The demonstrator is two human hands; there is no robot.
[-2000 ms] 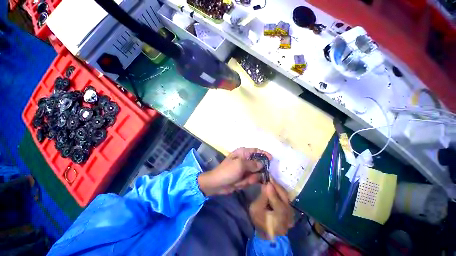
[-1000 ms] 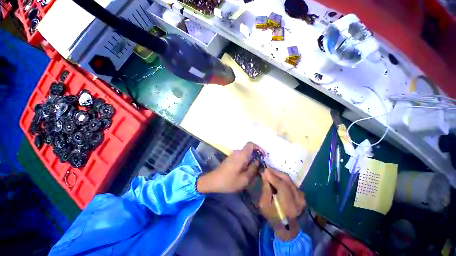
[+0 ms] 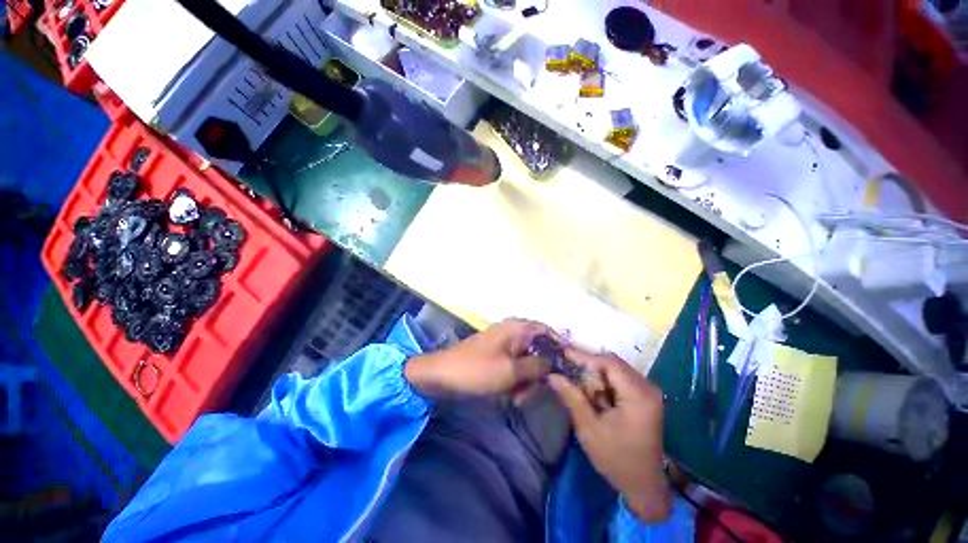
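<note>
My left hand holds a small dark round unit between thumb and fingers, just over the near edge of the pale yellow mat. My right hand is against the unit's right side, with its thumb and fingertips on or beside it. The wooden-handled tool does not show clearly; a small dark and tan shape lies among the right fingers, too blurred to name. A white sheet lies on the mat behind the hands.
A red divided tray heaped with black round units stands at left. A dark hanging driver hangs over the mat. A white shelf runs behind. Slim sticks and a yellow note sheet lie at right.
The tan-handled tool seen in my right hand no longer shows clearly. My right hand has turned and moved up to the right, its fingertips now at the unit. The unit has dropped slightly.
</note>
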